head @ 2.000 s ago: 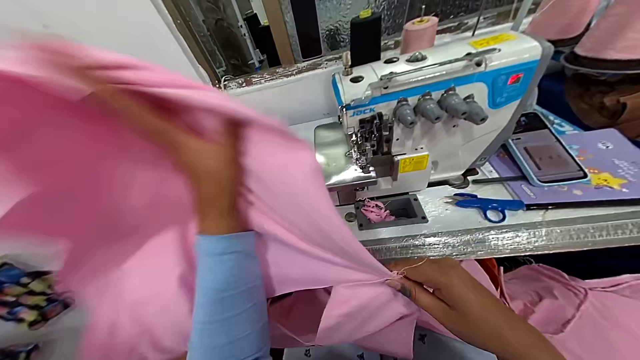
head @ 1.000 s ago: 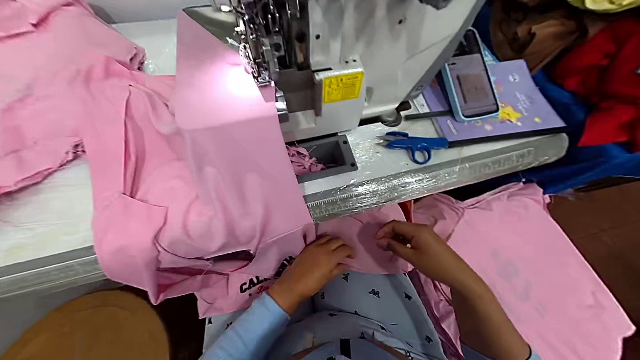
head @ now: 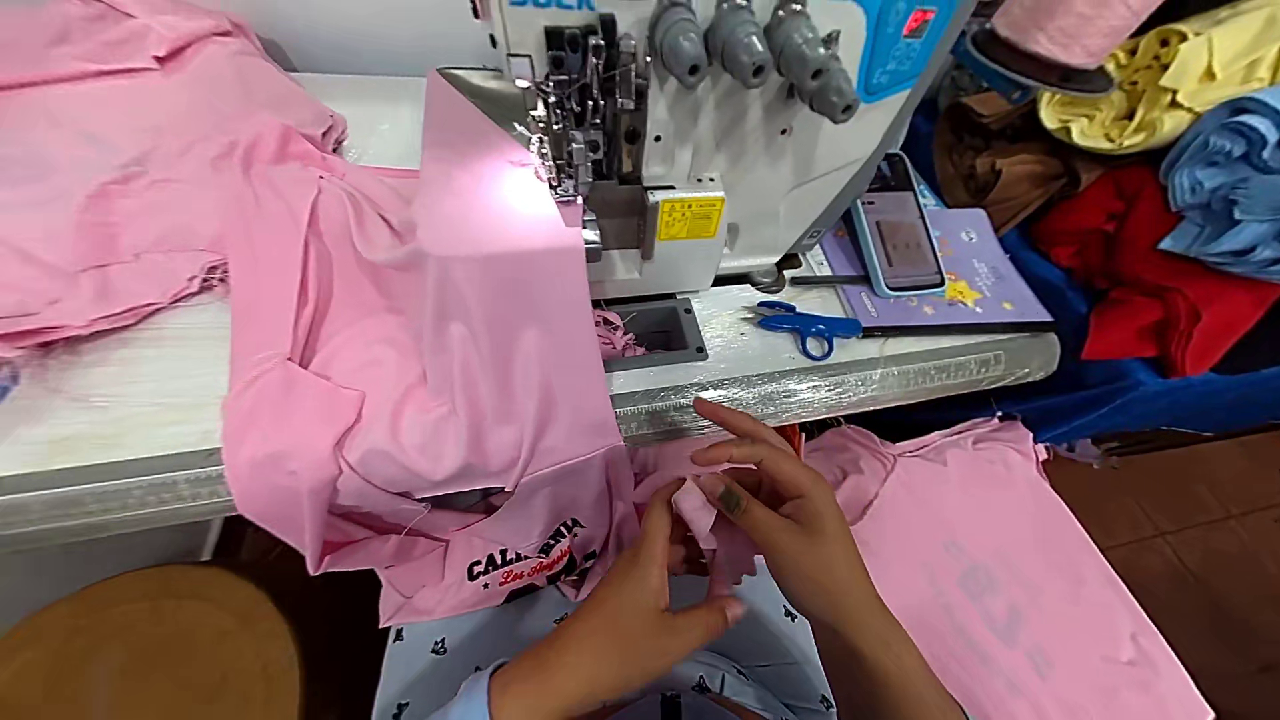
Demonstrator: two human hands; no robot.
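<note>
Pink knit fabric (head: 500, 370) lies over the table edge, its upper corner under the presser foot area of a white overlock sewing machine (head: 790, 170), lit by the machine's lamp. Part of the garment bearing a printed design hangs over my lap. In front of the table edge, my left hand (head: 640, 610) pinches a small folded pink fabric edge (head: 697, 510) between thumb and fingers. My right hand (head: 790, 510) holds the same edge from the other side with its thumb, its upper fingers spread. The fingertips partly hide the fabric between them.
Blue thread snips (head: 810, 328), a phone (head: 903, 235) and a purple notebook (head: 985, 265) lie right of the machine. A scrap tray (head: 665, 333) holds pink trimmings. More pink fabric is piled left and hangs at right. Folded coloured cloth (head: 1140, 260) sits far right; a round stool (head: 150, 640) stands lower left.
The pink fabric, raised in my left hand two seconds ago, now lies on the table and at the machine. Both hands have come together over my lap at a fabric edge. The view has shifted.
</note>
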